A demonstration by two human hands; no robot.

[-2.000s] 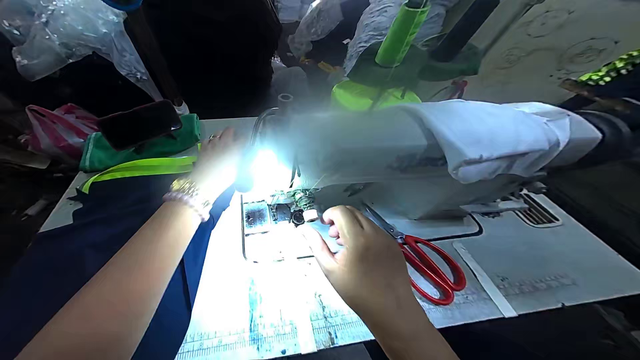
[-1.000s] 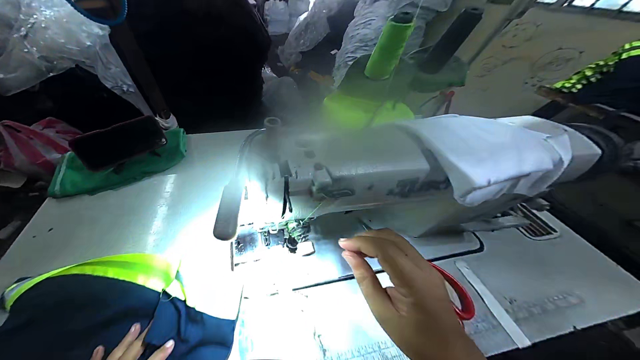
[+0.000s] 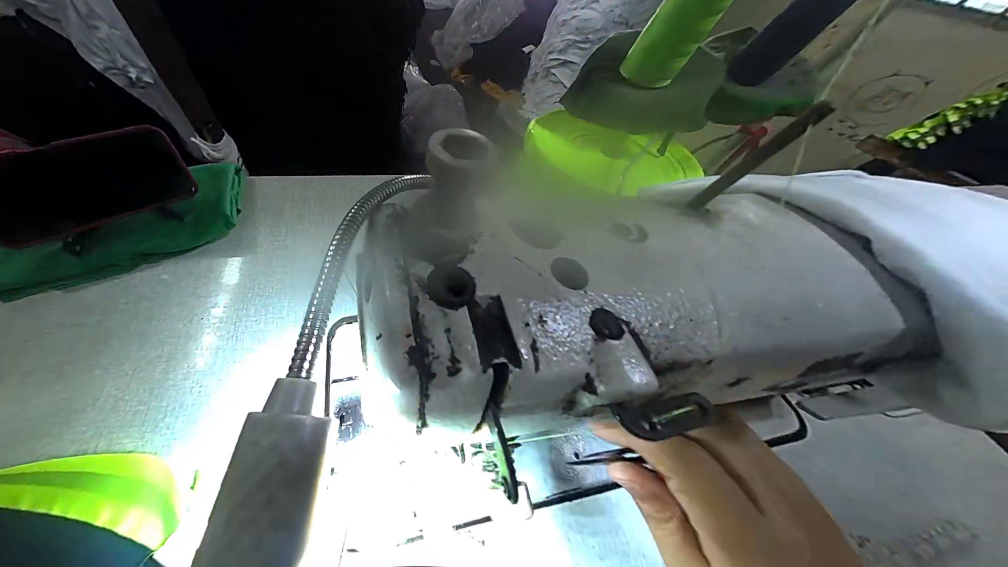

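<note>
A worn white sewing machine (image 3: 654,291) fills the middle of the head view. My right hand (image 3: 717,488) reaches beneath its arm, with the thumb and forefinger closed around a thin, dark, pointed metal tool (image 3: 606,458); whether this is scissors or tweezers is unclear. To the left of my fingertips, the needle and presser-foot area (image 3: 504,465) is partly washed out by glare. My left hand is out of view. Navy fabric (image 3: 63,539) with a lime-yellow band (image 3: 94,488) lies at the lower left.
A gooseneck lamp (image 3: 268,472) hangs at the machine's left. A phone (image 3: 94,185) rests on green cloth (image 3: 205,213) at the far left. Behind the machine stand a green thread cone (image 3: 677,39) and a dark one (image 3: 787,39). White cloth (image 3: 945,236) covers the machine's right part.
The view has moved closer to the machine. My right hand has gone from in front of it to under its arm. My left hand, on the navy fabric a second ago, has left the view.
</note>
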